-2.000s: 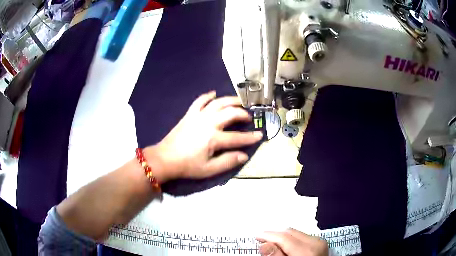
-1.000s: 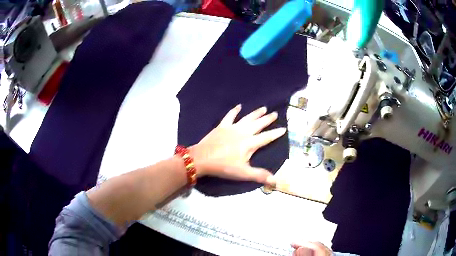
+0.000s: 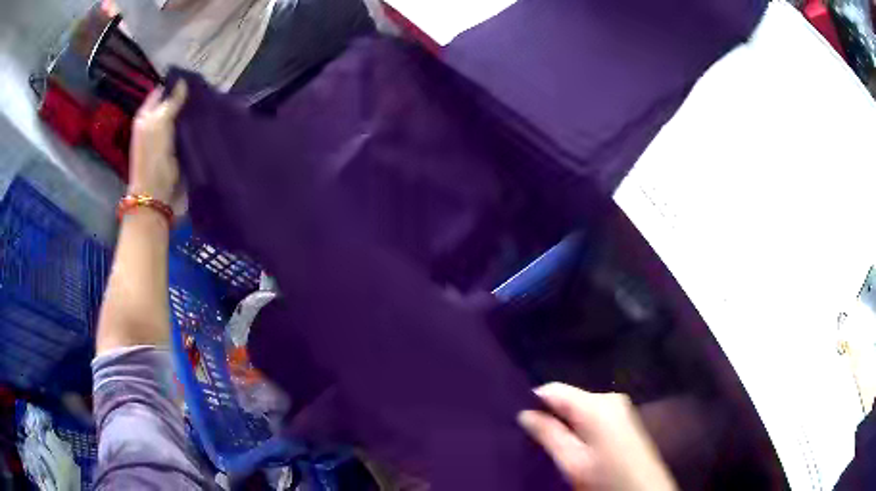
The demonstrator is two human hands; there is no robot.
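A dark purple cut fabric panel [image 3: 384, 316] hangs stretched between my hands, off the left side of the table and over a blue crate. My left hand [image 3: 158, 125] grips its upper left corner. My right hand [image 3: 596, 432] pinches its edge at the lower middle. The panel is blurred and its lower end is cut off by the frame. More purple cloth [image 3: 596, 77] lies on the white table behind it.
The white table [image 3: 759, 249] curves along the right, with ruler marks near its front edge. A blue crate [image 3: 206, 364] with mixed items stands below the cloth. Another blue crate [image 3: 48, 278] is at far left. Red and black items [image 3: 96, 105] are at upper left.
The view has swung left, and the sewing machine is out of the picture. My left hand has left the panel on the table and holds a panel up at far left. My right hand now grips it too.
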